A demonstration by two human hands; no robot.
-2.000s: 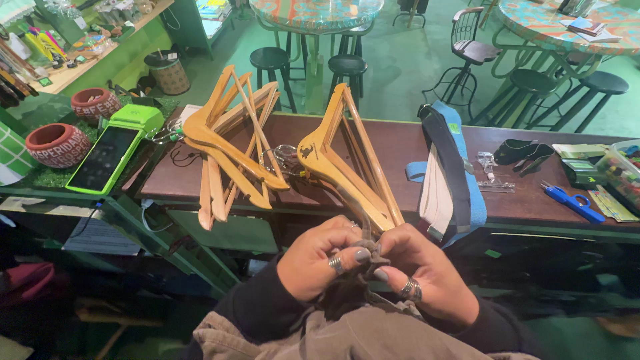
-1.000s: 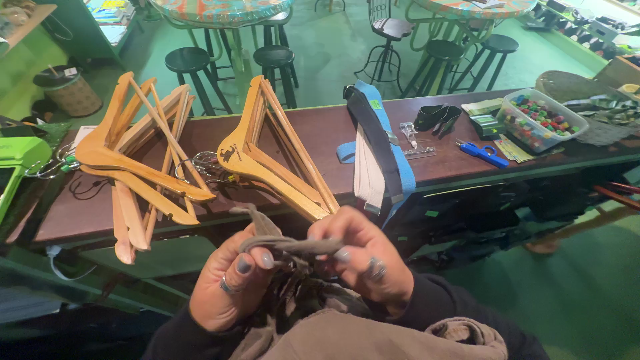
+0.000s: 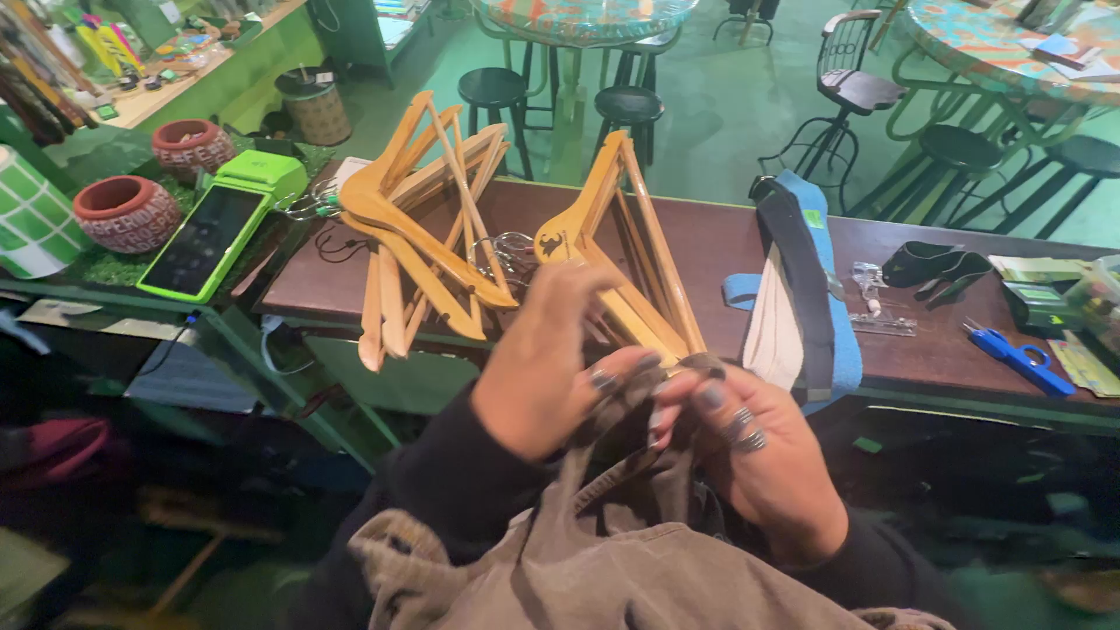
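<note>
A brown cloth garment [image 3: 612, 560] with straps lies close to my body, its upper part raised between my hands. My right hand [image 3: 761, 455] pinches a strap between thumb and fingers, rings showing. My left hand [image 3: 560, 367] is blurred, with its thumb and a finger at the cloth and the other fingers raised; how firmly it holds is unclear. Just beyond the hands, wooden hangers [image 3: 647, 306] lie on the dark counter, partly covered by the fingers. A second pile of wooden hangers [image 3: 402, 227] lies to their left.
Blue, black and white straps [image 3: 814, 289] lie right of the hangers. Farther right are dark bands [image 3: 936, 267], clear plastic pieces [image 3: 884, 324], blue thread snips [image 3: 1019, 359] and a plastic tub [image 3: 1102, 297]. At left stand a green card terminal [image 3: 210, 236] and clay pots [image 3: 127, 214]. Stools [image 3: 630, 105] stand beyond the counter [image 3: 542, 201].
One second ago both hands held the strap twisted between them; now my left hand's fingers are lifted and blurred while my right hand pinches the strap. The view has swung left.
</note>
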